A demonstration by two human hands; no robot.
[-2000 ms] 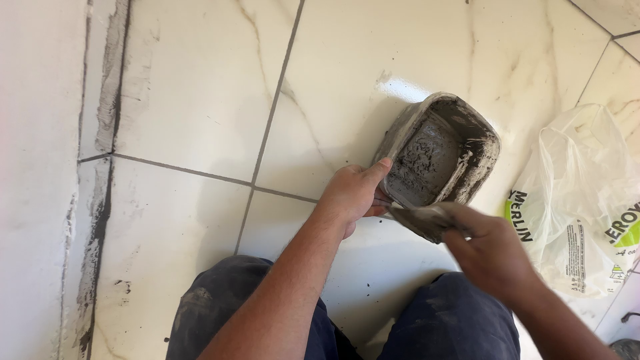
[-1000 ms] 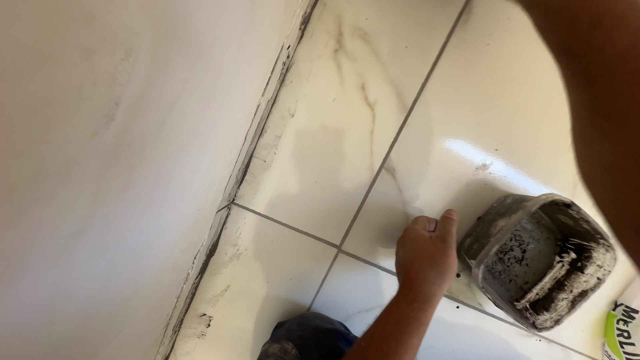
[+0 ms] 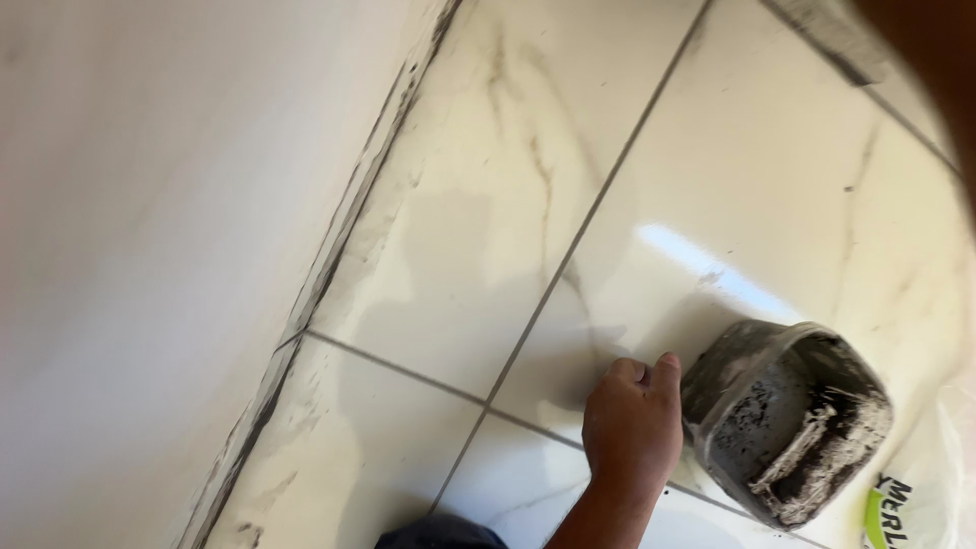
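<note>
My left hand (image 3: 633,419) is low over the floor tiles, its fingers curled and thumb raised, just left of a grout-smeared plastic tub (image 3: 743,374). Its palm faces away, so I cannot tell whether anything is inside the fingers. Grey grout (image 3: 762,415) coats the tub's inside, with a thick ridge of residue on one side. Only my right forearm shows, blurred along the upper right edge; the hand is beyond the frame.
Marble-look floor tiles (image 3: 488,252) with grey joints meet a pale wall (image 3: 168,191) along a dark, smeared edge. A grey patch (image 3: 831,38) crosses a joint at top right. A clear plastic bag (image 3: 926,488) with printing lies at lower right.
Two seconds ago both hands were at the tub, the right with a flat tool. Since then the right hand has left the view and the left has come off the rim. The view has shifted toward the wall.
</note>
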